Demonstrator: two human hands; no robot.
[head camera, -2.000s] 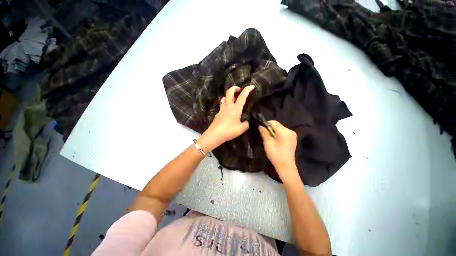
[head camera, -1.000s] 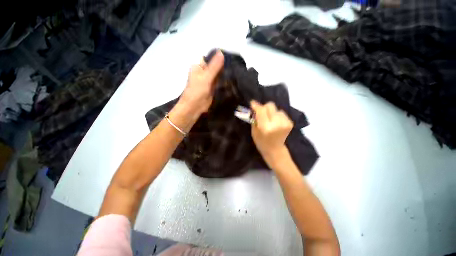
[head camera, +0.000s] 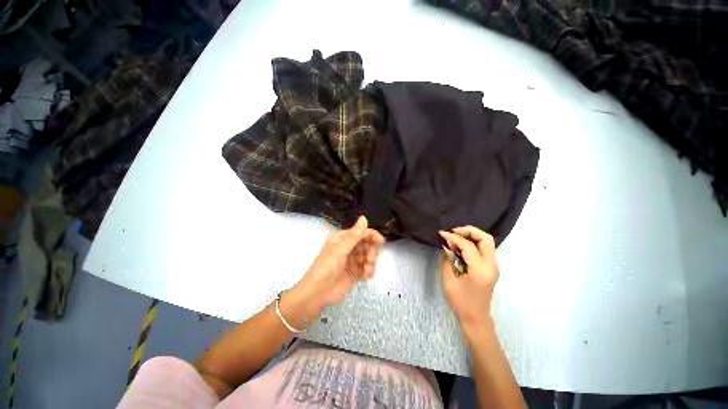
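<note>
The plaid garment (head camera: 319, 144) lies bunched on the pale table, its check cloth to the left. Its plain black lining (head camera: 459, 160) is spread to the right. My left hand (head camera: 345, 260) is at the garment's near edge, fingers curled, thumb against the cloth; whether it pinches the edge is unclear. My right hand (head camera: 471, 268) is at the lining's near right edge, with the small thread snips (head camera: 456, 262) held in its curled fingers. The fingertips touch or nearly touch the lining.
The white table (head camera: 638, 256) has a curved edge and small dark scraps. A heap of dark plaid garments (head camera: 631, 80) lies at the far right. Dark plaid cloth (head camera: 120, 120) and an olive cloth (head camera: 48, 248) are beyond the left edge. Striped tape (head camera: 142, 343) marks the floor.
The garment was bunched and partly lifted; now it lies flatter, with plaid left and lining spread right. Both hands have moved down to its near edge. The snips remain in my right hand.
</note>
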